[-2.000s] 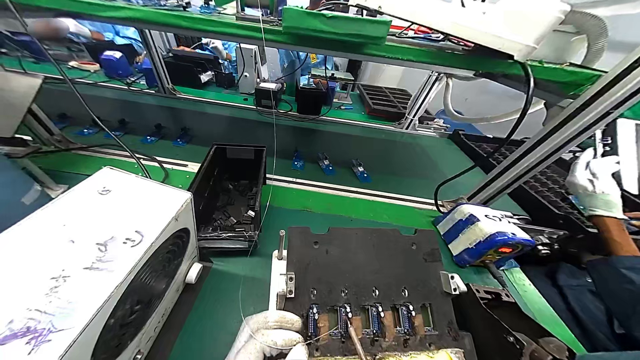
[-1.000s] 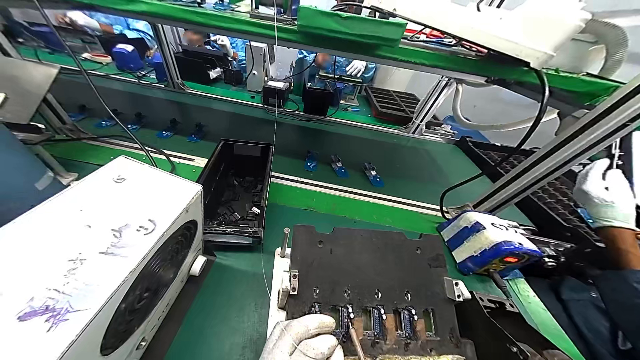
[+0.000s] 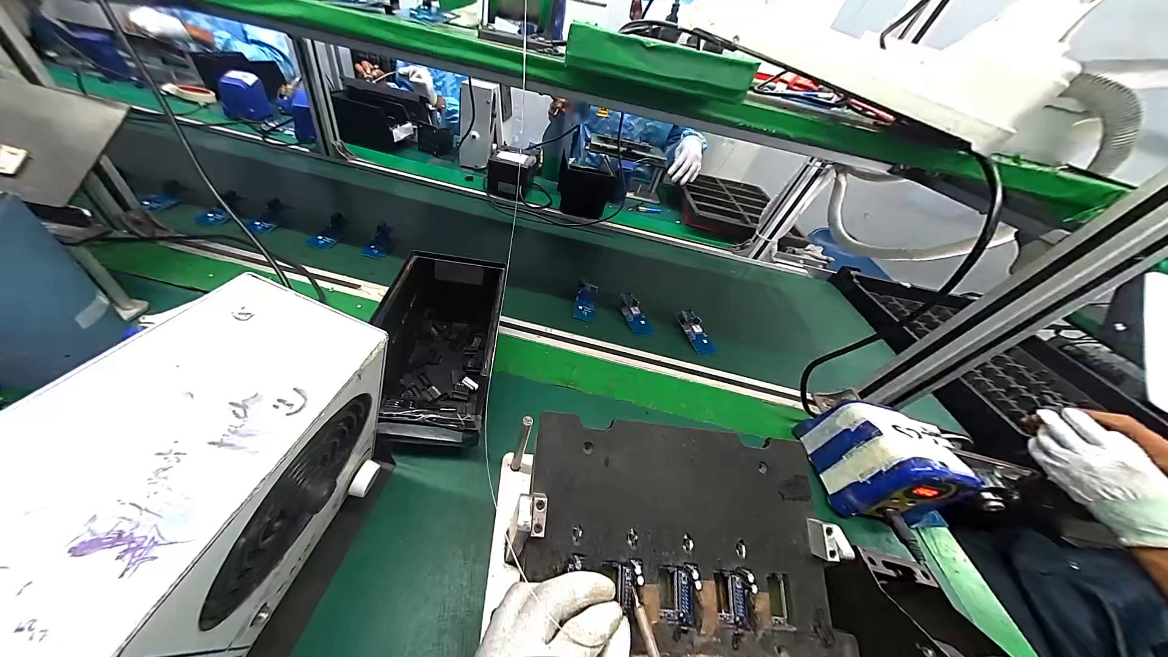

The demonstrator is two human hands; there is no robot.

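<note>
My left hand (image 3: 557, 619), in a whitish glove, is at the lower left of a dark fixture plate (image 3: 671, 484) with its fingers closed on a thin solder wire (image 3: 497, 493), which hangs from above. Small blue circuit boards (image 3: 683, 593) with black connectors sit in the plate's slots. A soldering iron's tip (image 3: 644, 625) rises from the bottom edge and meets the board beside my left fingertips. My right hand is out of view; whatever holds the iron is hidden below the frame. Metal clamps (image 3: 829, 540) flank the plate.
A white fan unit (image 3: 210, 438) stands left, beside a black bin (image 3: 493, 365) of small black parts. Blue boards (image 3: 695, 333) lie on the belt behind. At right are a blue soldering station (image 3: 890, 461), black trays (image 3: 1013, 388) and a co-worker's gloved hand (image 3: 1095, 470). Other workers sit opposite.
My left hand has moved right along the plate's row of boards, closer to the iron's tip. The co-worker's gloved hand at right has come down from the upper part of the tray.
</note>
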